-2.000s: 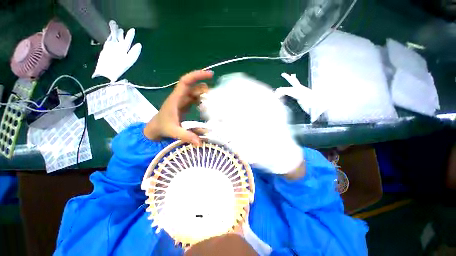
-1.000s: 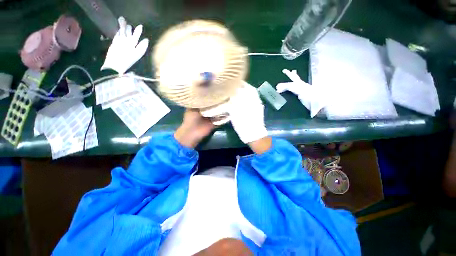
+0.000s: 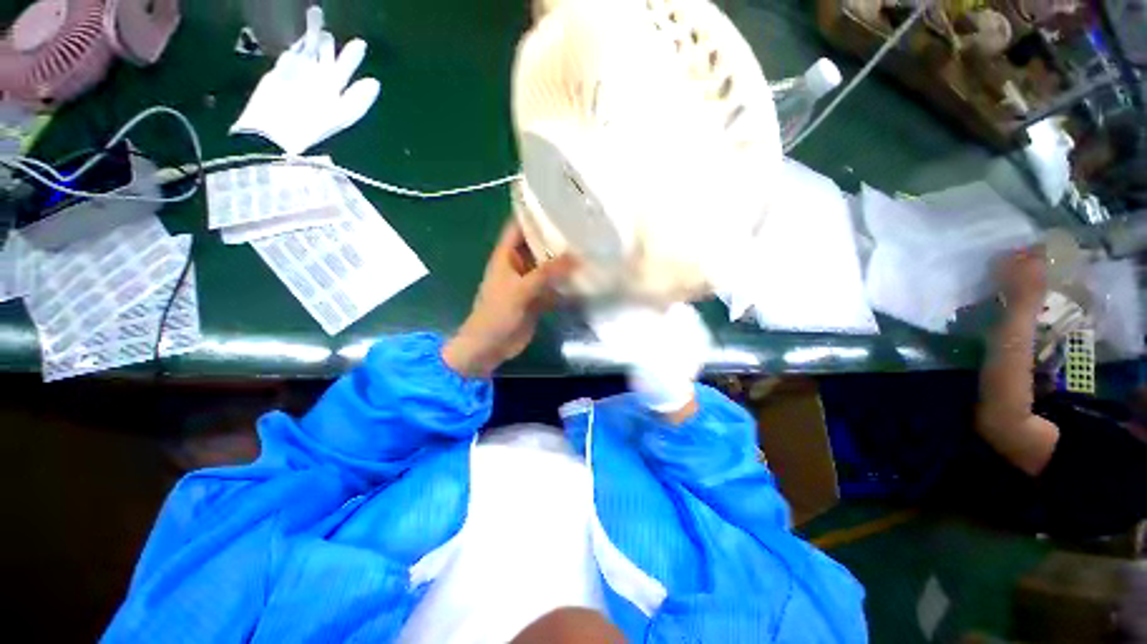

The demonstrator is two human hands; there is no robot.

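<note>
A cream clip fan [image 3: 648, 138] is held up over the bench edge, its round slatted head upright and seen from the side and back, close to the camera. My left hand [image 3: 509, 302] is bare and grips the fan low on its left side. My right hand [image 3: 654, 346] wears a white glove and is blurred; it is at the bottom of the fan, and its fingers are partly hidden there. The clamp base is too blurred to make out.
A white glove [image 3: 306, 94], label sheets [image 3: 333, 252], a white cable [image 3: 434, 193] and a pink fan [image 3: 57, 50] lie at left. Bubble bags [image 3: 818, 252] and a clear bottle [image 3: 811, 94] are at right. Another person's arm [image 3: 1016, 365] reaches over the bench at far right.
The fan has moved right and nearer the camera and has turned from its front to its side. Both hands stay on it. The view has shifted right, bringing another person's arm into sight.
</note>
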